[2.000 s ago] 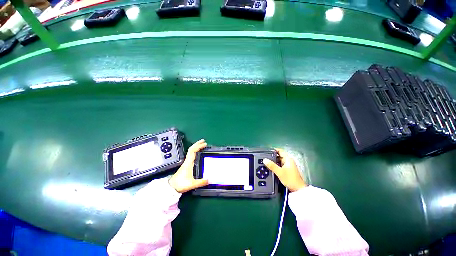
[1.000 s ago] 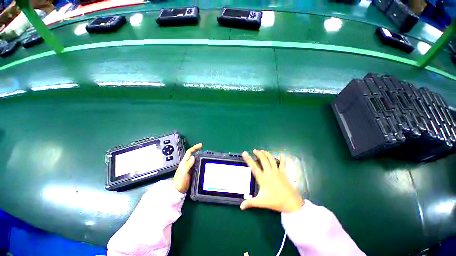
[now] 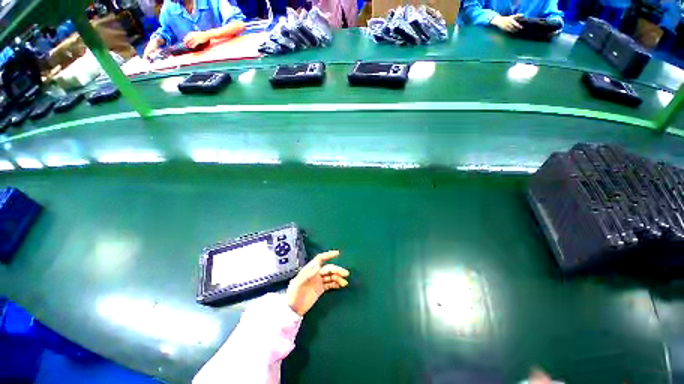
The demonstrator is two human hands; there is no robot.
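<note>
One dark grey handheld unit (image 3: pixel 251 262) lies on the green bench top, its screen lit white and its round keypad at the right end. My left hand (image 3: pixel 319 282) is just right of this unit, fingers apart and slightly curled, holding nothing. At the bottom edge, right of centre, a small blurred skin-coloured patch (image 3: pixel 541 377) shows, likely part of my right hand; it is cut off. A blurred dark shape lies at the bottom edge left of it; I cannot tell what it is.
Stacked dark units (image 3: pixel 615 206) stand at the right. A green rail (image 3: pixel 337 107) crosses behind the bench, with spaced units (image 3: pixel 298 74) beyond it. Blue bins (image 3: pixel 16 223) are at the left. People in blue sleeves (image 3: pixel 196 22) work at the far side.
The unit between my hands has left its place, and the white cable no longer shows. My right hand has moved down to the bottom edge. The view has tilted up.
</note>
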